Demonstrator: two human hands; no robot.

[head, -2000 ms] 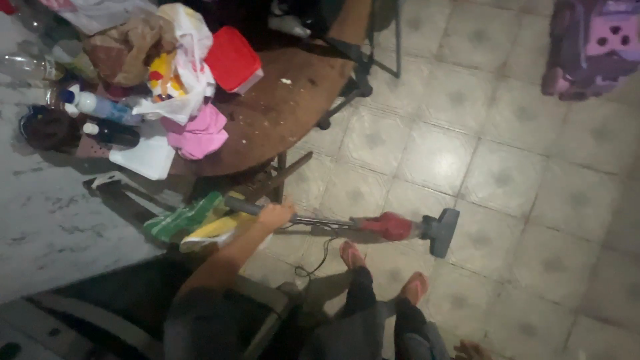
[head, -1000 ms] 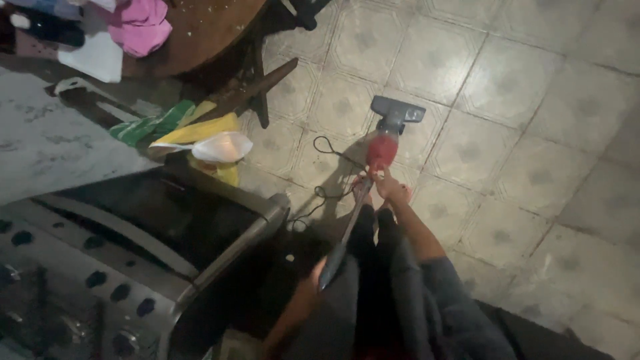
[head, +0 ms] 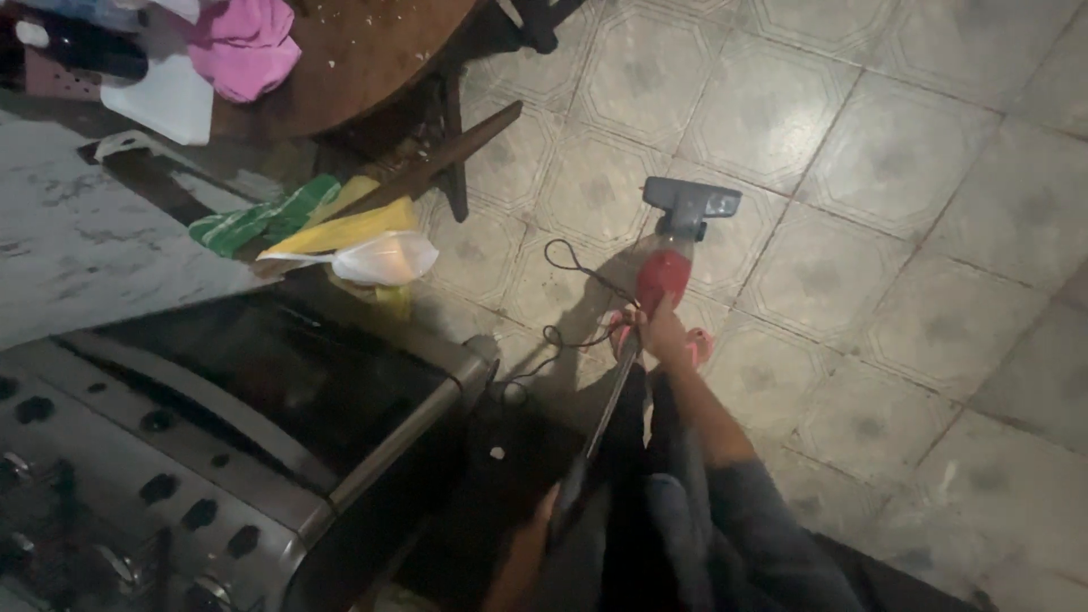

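Observation:
A red and grey stick vacuum cleaner (head: 663, 276) lies lengthwise below me, its grey floor head (head: 690, 199) on the tiles ahead of my feet. My right hand (head: 661, 330) is on it just behind the red body, where the pole begins. Lower down, my left hand (head: 544, 510) is around the dark handle end of the pole; its fingers are dim and blurred. A thin black cord (head: 568, 333) loops on the floor left of the red body. My feet in pink flip-flops (head: 699, 347) show beside my right hand.
A stove (head: 204, 450) stands at the lower left beside a marbled counter (head: 76, 229). Above are a round wooden table (head: 357, 59) with a pink cloth (head: 246, 51), and a wooden chair part (head: 484, 140). Green cloth (head: 263, 217) and a white plastic bag (head: 387, 257) hang near the counter.
My right hand, out of reach of the vacuum two seconds ago, is now on it near the red body. The vacuum has swung from pointing right to pointing away from me. The view has shifted toward the stove.

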